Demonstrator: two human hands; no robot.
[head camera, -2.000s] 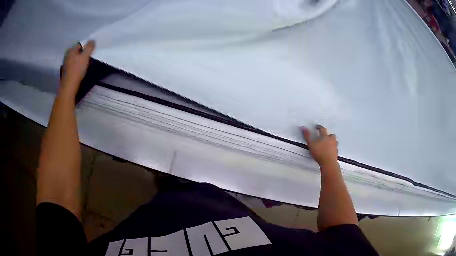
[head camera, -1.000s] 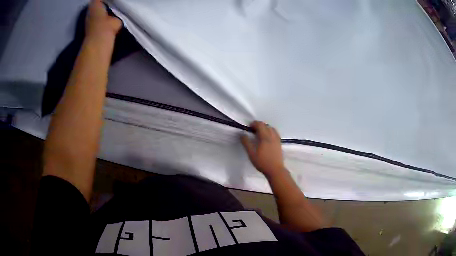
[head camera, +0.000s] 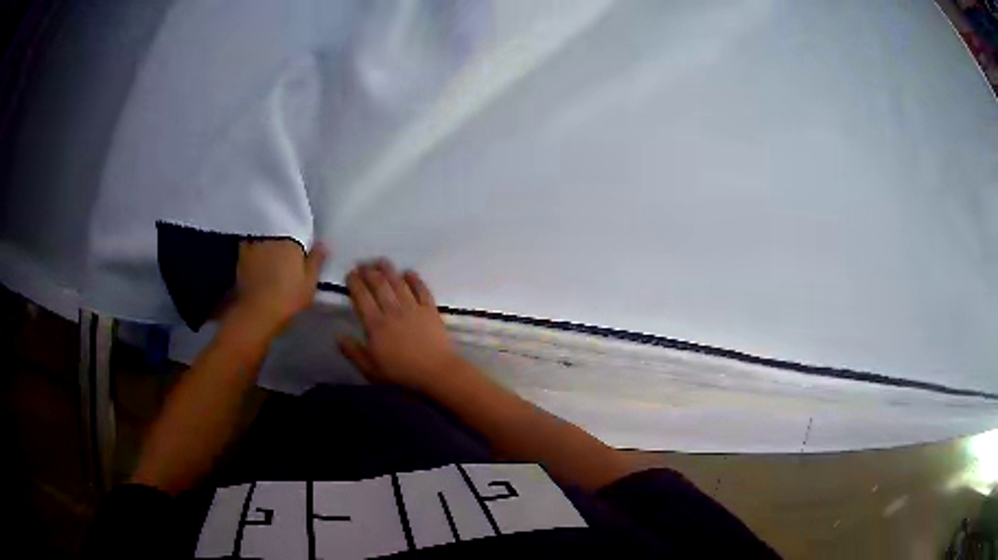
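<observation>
A pale grey-white fabric ply (head camera: 657, 186) covers the table, with raised folds above my hands. Its dark edge (head camera: 613, 331) runs along the near side to the right. My left hand (head camera: 274, 279) grips the ply's edge, its fingers partly hidden by the cloth. The dark face of the fabric (head camera: 197, 268) shows as a folded-back corner left of that hand. My right hand (head camera: 394, 317) lies on the ply edge just right of my left hand, palm down, fingers slightly spread.
The white underlay (head camera: 700, 410) extends along the near table edge. A pale table leg (head camera: 99, 394) stands below at the left. Tan floor (head camera: 788, 492) shows at the lower right, with a bright light patch at the right rim. Coloured bundles show at the upper right corner.
My left hand has come down and nearer with the lifted edge, and the opening over the lower layer has closed. My right hand has moved left along the edge.
</observation>
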